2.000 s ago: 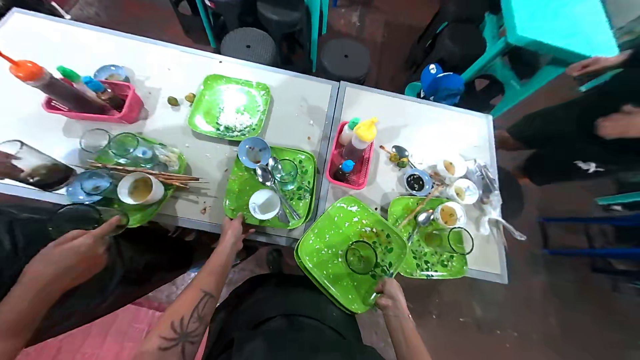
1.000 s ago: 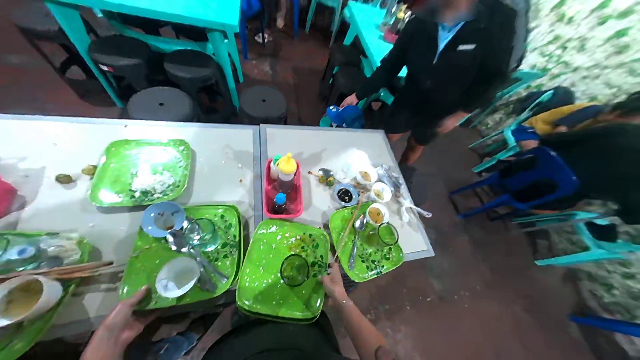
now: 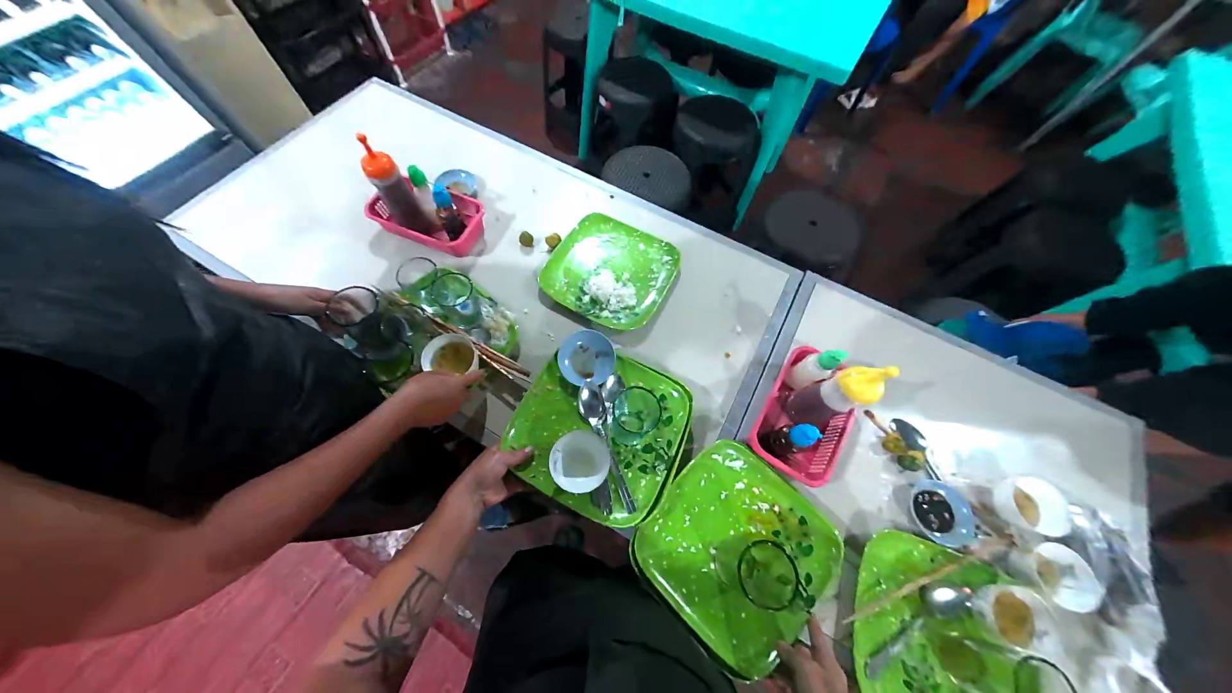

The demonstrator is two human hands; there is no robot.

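Note:
My left hand (image 3: 489, 478) grips the left edge of a green square plate (image 3: 539, 419), apparently stacked, bearing a white bowl (image 3: 578, 462), a blue bowl (image 3: 586, 357), metal spoons (image 3: 593, 409) and a glass (image 3: 636, 412). My right hand (image 3: 814, 664) holds the lower right corner of another green plate (image 3: 688, 515) with a glass (image 3: 769, 575) on it. Its upper left edge lies close to the first plate. Right of it, a third green plate (image 3: 885, 568) carries a glass, a spoon, a skewer and a small bowl of broth (image 3: 1013, 617).
A co-worker's hand (image 3: 433, 395) touches a bowl (image 3: 449, 355) at left, near glasses and skewers. A green plate with rice (image 3: 608, 271) lies farther back. Pink condiment baskets (image 3: 808, 452) stand on the white tables (image 3: 712, 289). Black stools (image 3: 813, 231) and a teal table (image 3: 760, 29) stand beyond.
The view has swung left since one second ago, bringing the co-worker and the left table end into sight. Both my hands stay at their plates.

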